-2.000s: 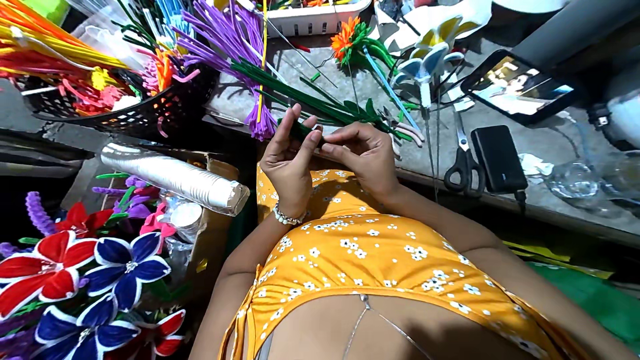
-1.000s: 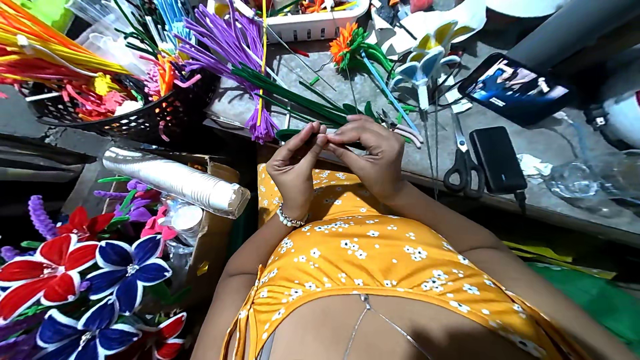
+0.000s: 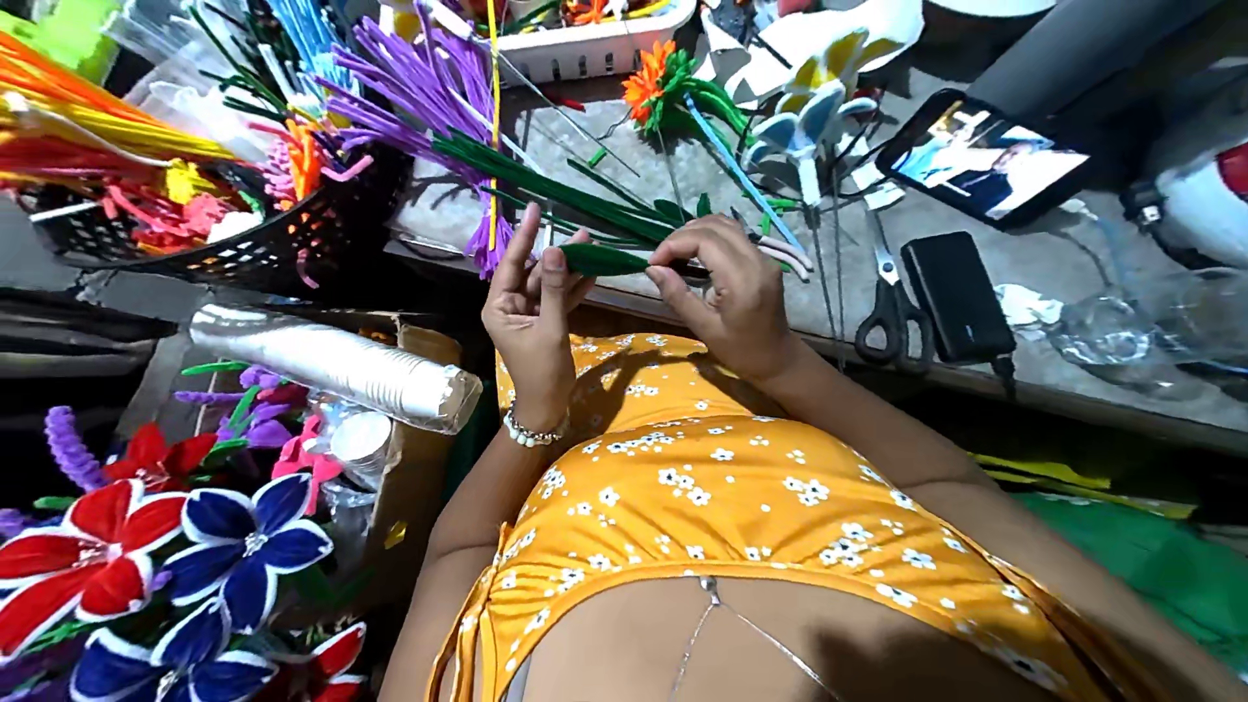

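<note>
A dark green, leaf-shaped fuzzy piece (image 3: 606, 261) is stretched level between my two hands. My left hand (image 3: 534, 307) pinches its left end between thumb and a finger, with the index finger raised. At its pointed right end, the thumb and index finger of my right hand (image 3: 723, 292) hold the tip. Just beyond my hands, long dark green pipe cleaners (image 3: 546, 180) lie across the table edge, partly over a bundle of purple pipe cleaners (image 3: 419, 97). An orange pipe-cleaner flower (image 3: 648, 83) with green parts lies farther back.
Black-handled scissors (image 3: 887, 317), a black power bank (image 3: 958, 295) and a lit phone (image 3: 980, 161) lie on the right. A black basket (image 3: 283, 239) of pipe cleaners stands at the left, above a wrapped stack of cups (image 3: 331, 366) and red and blue flowers (image 3: 249, 546).
My hands, close together a second ago, have moved apart. The green leaf-shaped piece now shows plainly between them, and my left index finger has lifted.
</note>
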